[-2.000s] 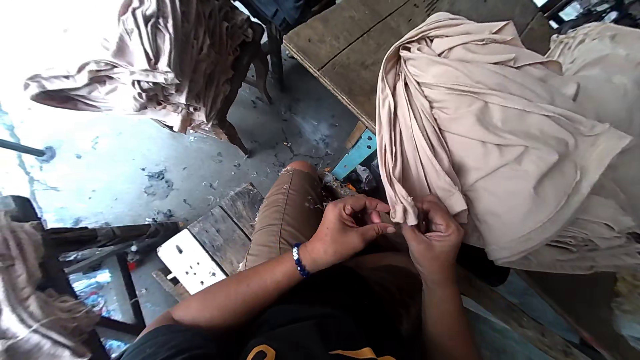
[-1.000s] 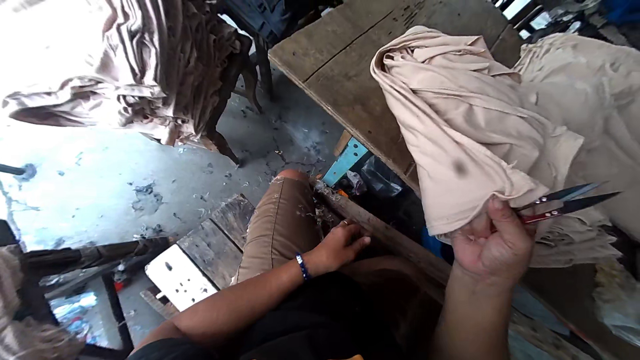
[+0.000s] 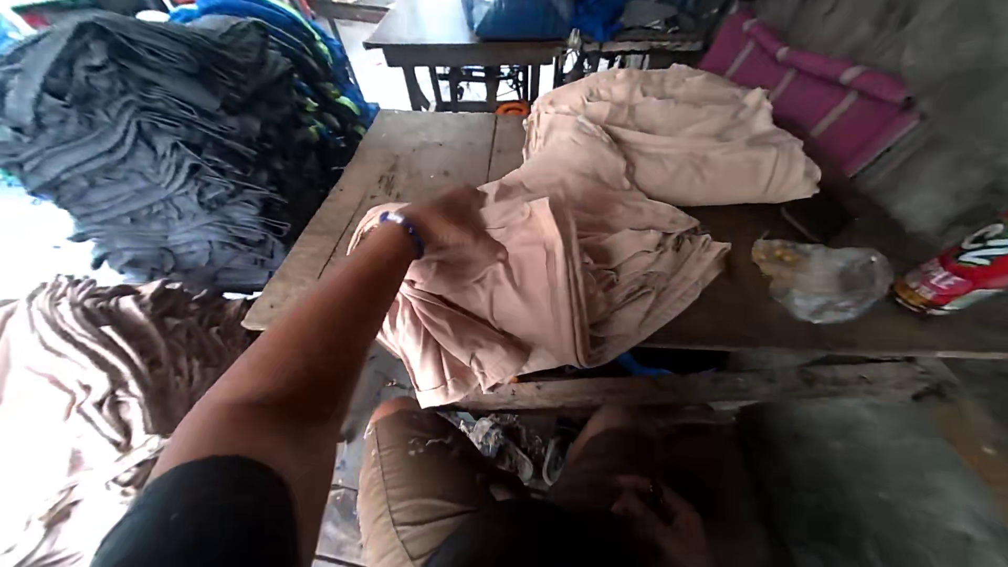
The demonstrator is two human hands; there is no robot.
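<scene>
My left hand [image 3: 453, 228], with a blue beaded band at the wrist, reaches over the beige fabric pieces [image 3: 528, 276] on the wooden table and touches them. It is blurred, so whether its fingers grip the cloth is unclear. The fabric lies in loose folds and hangs over the table's near edge. Behind it is a thicker beige fabric pile [image 3: 669, 142]. Low down near my lap, my right hand [image 3: 665, 516] is in deep shadow; what it holds cannot be made out.
The wooden table [image 3: 425, 150] carries a clear plastic bag [image 3: 835, 279] and a red can [image 3: 957, 272] at the right. Dark grey fabric [image 3: 157, 150] is heaped at the left, above a pinkish-beige stack [image 3: 102, 354]. A pink striped cloth [image 3: 811, 94] lies at the back right.
My left hand has gone from my lap onto the beige fabric. My right hand, which held small scissors and cloth one second ago, has come down near my lap. The view has swung a lot.
</scene>
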